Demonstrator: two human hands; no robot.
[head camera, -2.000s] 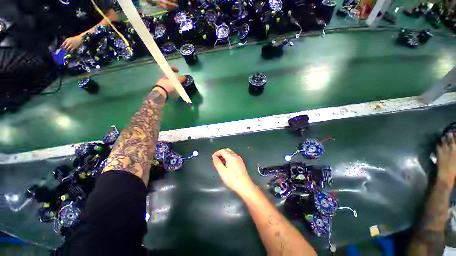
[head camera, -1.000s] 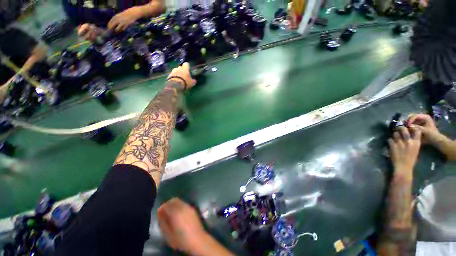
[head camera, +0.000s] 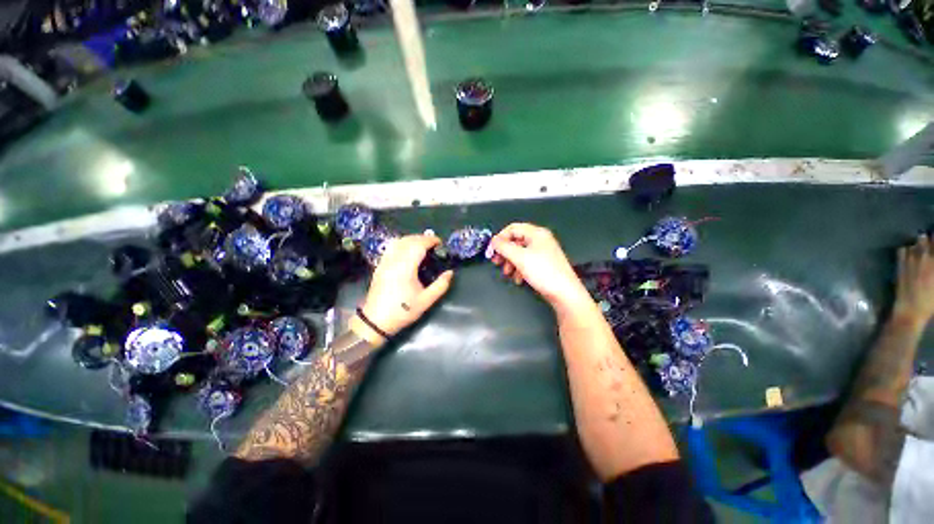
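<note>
My left hand (head camera: 405, 285) is over the bench, with thumb and fingers around a black housing (head camera: 436, 268), mostly hidden by the hand. A circular circuit board (head camera: 469, 243), silvery blue, sits at the housing's right side, between my hands. My right hand (head camera: 531, 264) pinches at the board's right edge, where a small white bit shows at the fingertips. Whether that bit is a plug or part of the board cannot be told. Unfinished units with discs and wires lie in a large pile (head camera: 249, 349) at left and a smaller pile (head camera: 688, 336) at right.
Black cylinders (head camera: 474, 104) stand on the green belt (head camera: 574, 102) beyond the pale rail (head camera: 502, 187). A cream tape strip (head camera: 414, 63) hangs over the belt. A black part (head camera: 652, 182) sits on the rail. Another person's arm (head camera: 889, 353) is at the right edge.
My left hand has come back from over the belt to the bench and now holds a housing. My right hand, earlier apart from the parts, is now at the board's edge. The camera view has shifted.
</note>
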